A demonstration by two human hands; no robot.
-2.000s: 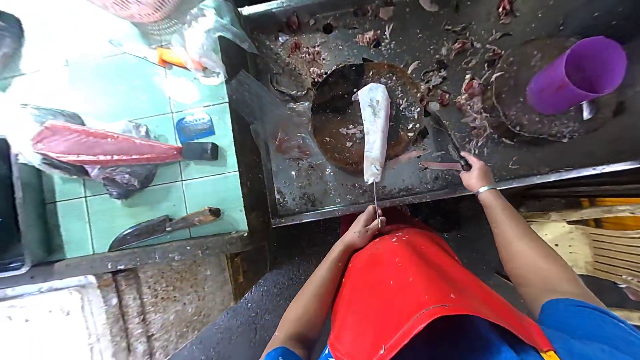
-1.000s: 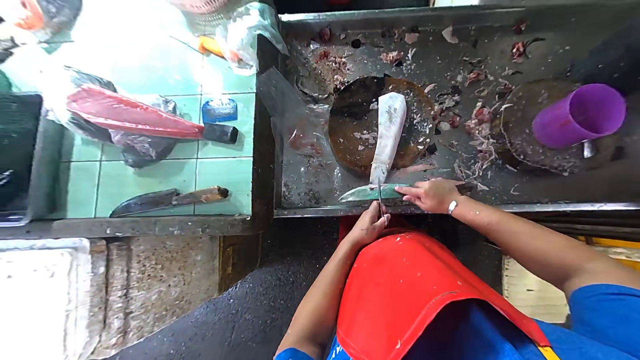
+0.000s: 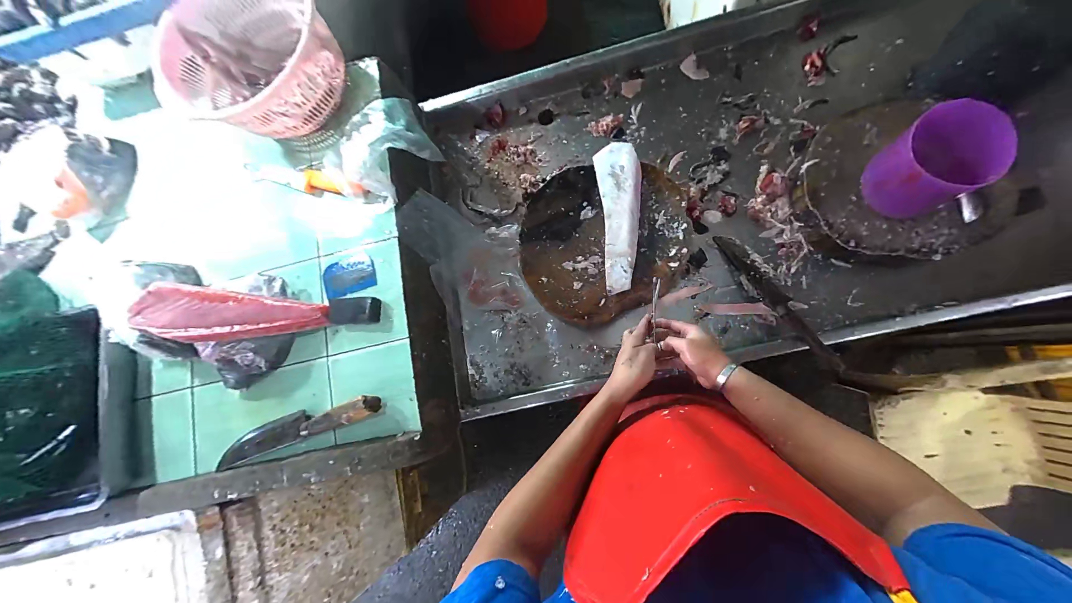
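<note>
A pale, tapering piece of fish lies on a round wooden chopping block in the metal tray. Just below its narrow end, my left hand grips a thin metal tool that points up toward the block; its exact kind is unclear. My right hand, with a metal band at the wrist, meets the left at the tool's base. Whether its fingers close on the tool or only touch it cannot be made out. A dark-bladed knife rests in the tray to the right of my hands.
Fish scraps litter the metal tray. A purple plastic container lies tilted on a second chopping block. On the tiled counter at left are a red fish piece, another knife, a plastic bag and a pink basket.
Two seconds ago my right hand was farther right at a knife; one second ago it held a blade across the thin tool in my left hand. Now both hands are together. The view has shifted.
</note>
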